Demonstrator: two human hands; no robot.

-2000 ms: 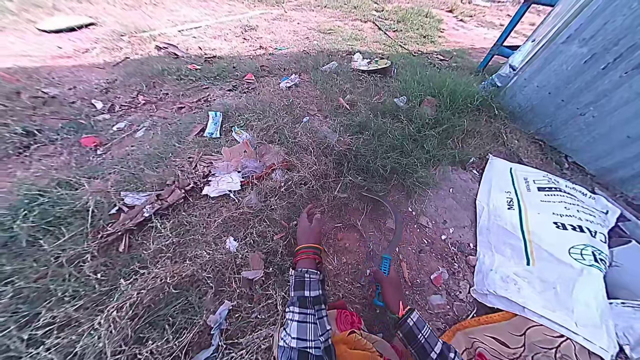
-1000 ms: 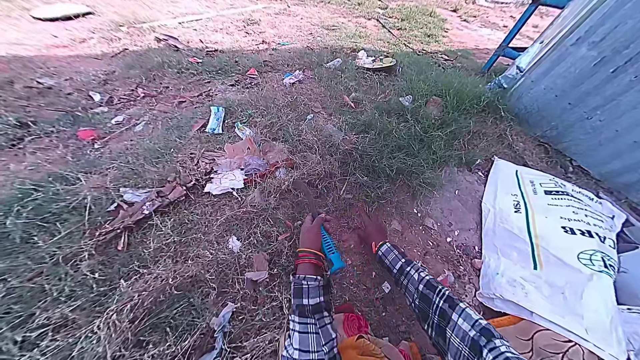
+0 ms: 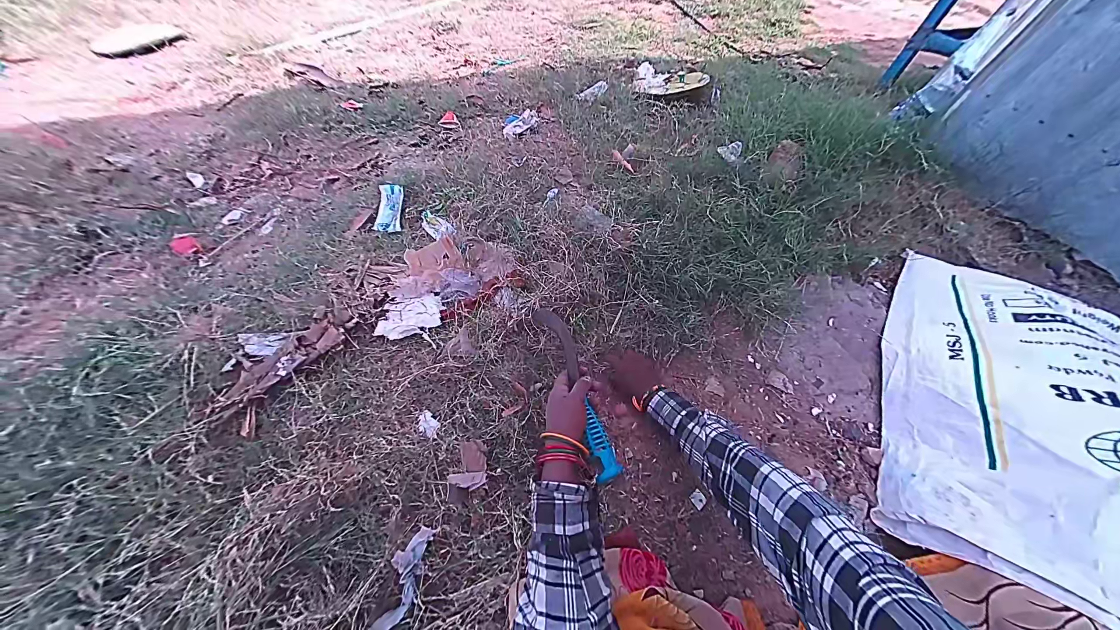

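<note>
My left hand (image 3: 569, 411) is closed around a sickle (image 3: 602, 442) where its dark curved blade meets the blue plastic handle. The blade points up and away, its tip over dry grass; the handle's end shows below the fingers. Just to the right, my right hand (image 3: 632, 376) is low at the edge of the grass (image 3: 691, 280), by bare reddish soil. Its fingers are dark and blurred, so whether they hold anything cannot be told. Bangles circle both wrists, below checked sleeves.
A white printed sack (image 3: 1006, 411) lies on the right, near a grey wall (image 3: 1041, 131) and a blue metal frame (image 3: 927, 39). Paper and plastic litter (image 3: 416, 306) lies left of the blade. A bowl-like container (image 3: 687, 85) with scraps stands farther off in grass.
The sickle was in my right hand two seconds ago; now my left hand holds it. My right hand has moved forward to the grass edge.
</note>
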